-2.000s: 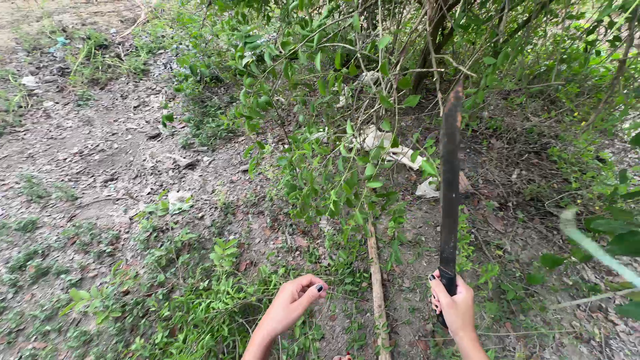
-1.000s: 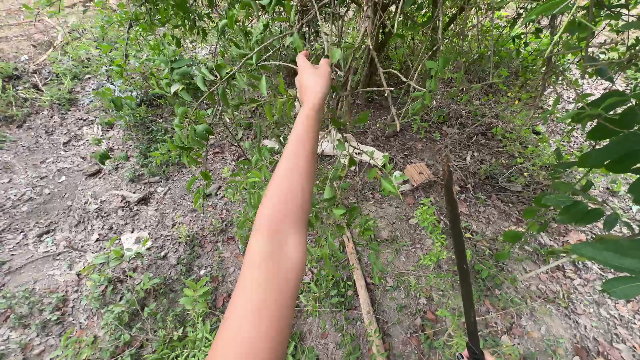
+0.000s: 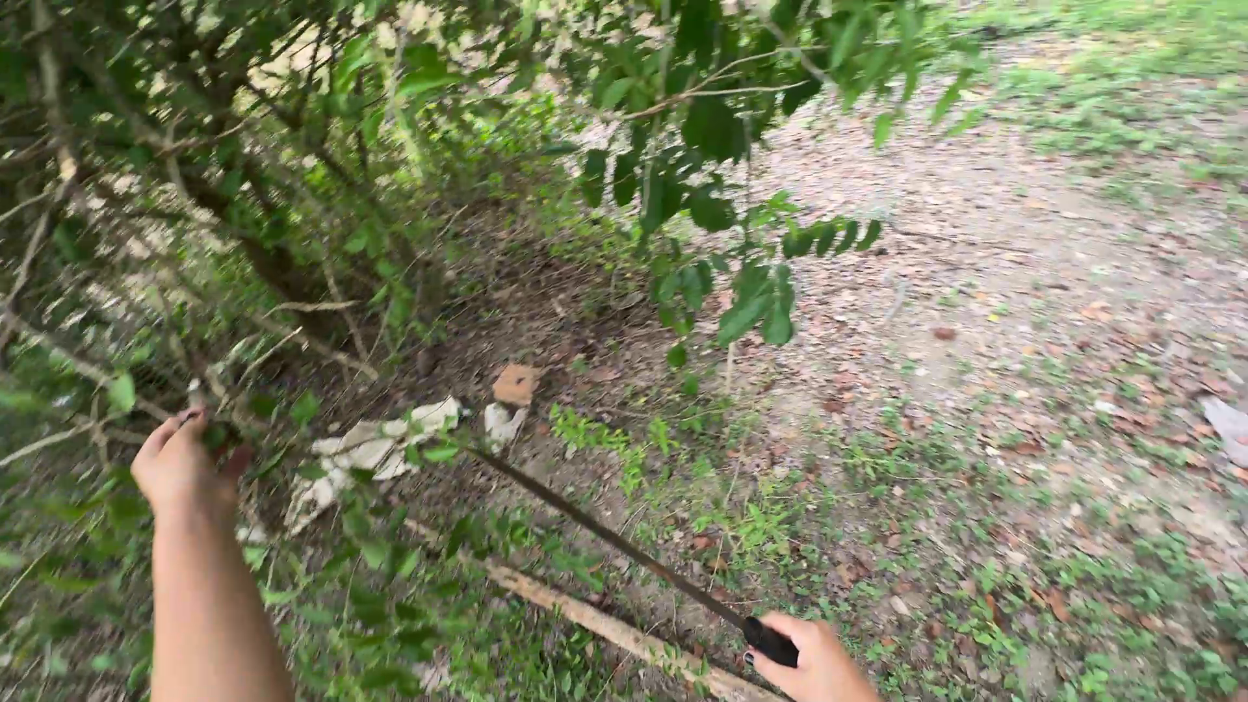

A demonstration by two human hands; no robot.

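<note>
My right hand (image 3: 804, 658) grips the black handle of a machete (image 3: 614, 539). Its long dark blade points up and to the left, with the tip near a pale crumpled piece of litter (image 3: 375, 450) on the ground. At the left, my left hand (image 3: 190, 458) is raised among the leafy branches of a shrub (image 3: 283, 244), its fingers curled around a thin branch. Leaves and blur partly hide the fingertips.
A bare wooden pole (image 3: 604, 621) lies on the ground below the blade. A brick-coloured block (image 3: 516, 384) lies beyond the machete tip. Leafy twigs (image 3: 741, 283) hang down at upper centre. A whitish scrap (image 3: 1227, 427) lies at the right edge.
The view has swung to the right. My left hand went from low and empty up into the branches. The machete, upright two seconds ago, now slants up to the left.
</note>
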